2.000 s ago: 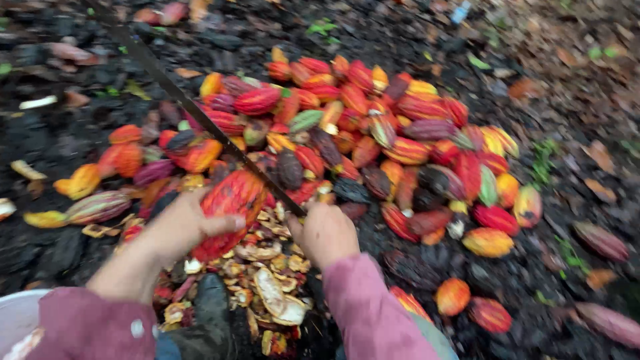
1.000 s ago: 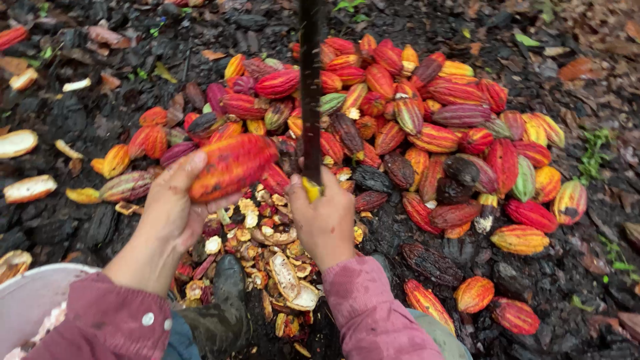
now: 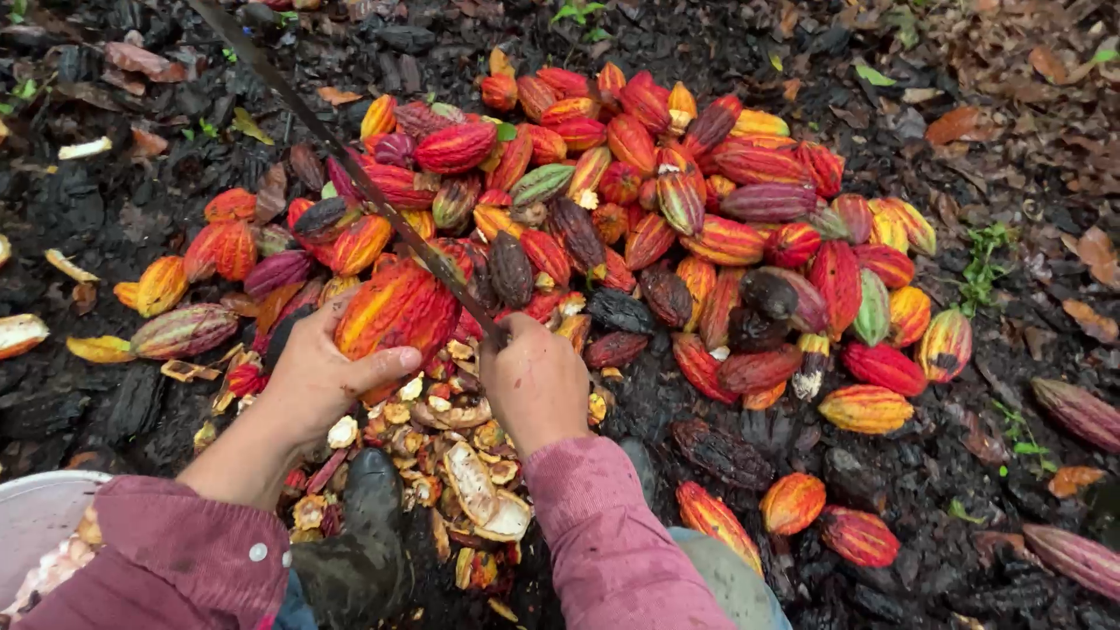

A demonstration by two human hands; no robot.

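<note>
My left hand [image 3: 328,372] grips a red-orange cacao pod [image 3: 398,315], thumb across its near side. My right hand [image 3: 535,381] is closed on the handle end of a machete; the handle is mostly hidden by the fingers. From there the long dark machete blade [image 3: 350,166] slants up and to the left, passing over or against the right side of the held pod; whether it touches cannot be told. Behind both hands lies a large heap of cacao pods [image 3: 647,192], red, orange, yellow, purple and green, some blackened. Below the hands are cut husk pieces [image 3: 472,481].
A white bucket [image 3: 44,507] holding pale pulpy beans stands at the lower left, partly behind my sleeve. A dark rubber boot [image 3: 363,534] is among the husks. Loose pods [image 3: 857,535] lie at the lower right. Wet dark ground with leaf litter [image 3: 1006,131] surrounds the heap.
The machete blade, upright one second ago, now slants to the upper left across the pod's side. The left hand still holds a red-orange pod, now lower and nearer the right hand.
</note>
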